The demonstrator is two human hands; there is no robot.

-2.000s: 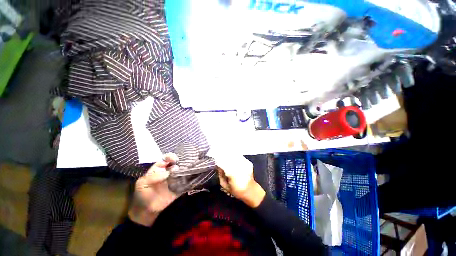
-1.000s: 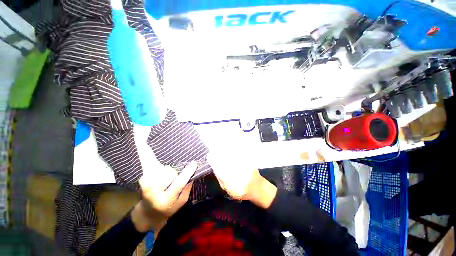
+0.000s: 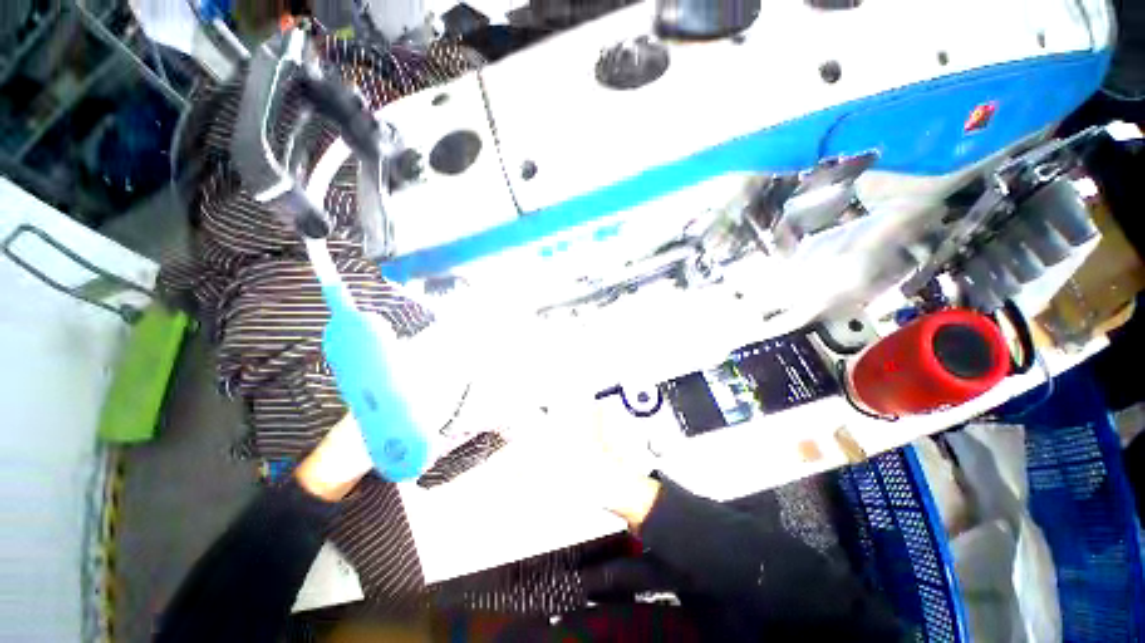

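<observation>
Striped dark fabric [image 3: 283, 333] is heaped at the left of the sewing machine [image 3: 603, 151], and a part hangs over the table's front edge. A small striped piece [image 3: 462, 460] lies on the bright table in front of the machine head. The light-blue lamp paddle [image 3: 374, 399] covers part of it. My left hand [image 3: 334, 462] is at the fabric, its fingers hidden behind the lamp. My right hand [image 3: 618, 455] is on the table right of the small piece, washed out by glare; its fingers and any hold cannot be made out. The needle area is also hidden or washed out.
A phone [image 3: 753, 384] lies on the table beside a red cylindrical speaker [image 3: 932, 362]. Dark grey thread stands [image 3: 1023, 245] are behind the speaker. A blue mesh crate [image 3: 894, 534] with white cloth is below the table at right. A green trolley part [image 3: 145, 377] is on the floor at left.
The view has shifted, showing the top of the machine head. Both hands have moved from the table's front edge up onto the table, with the small striped piece now nearer the machine.
</observation>
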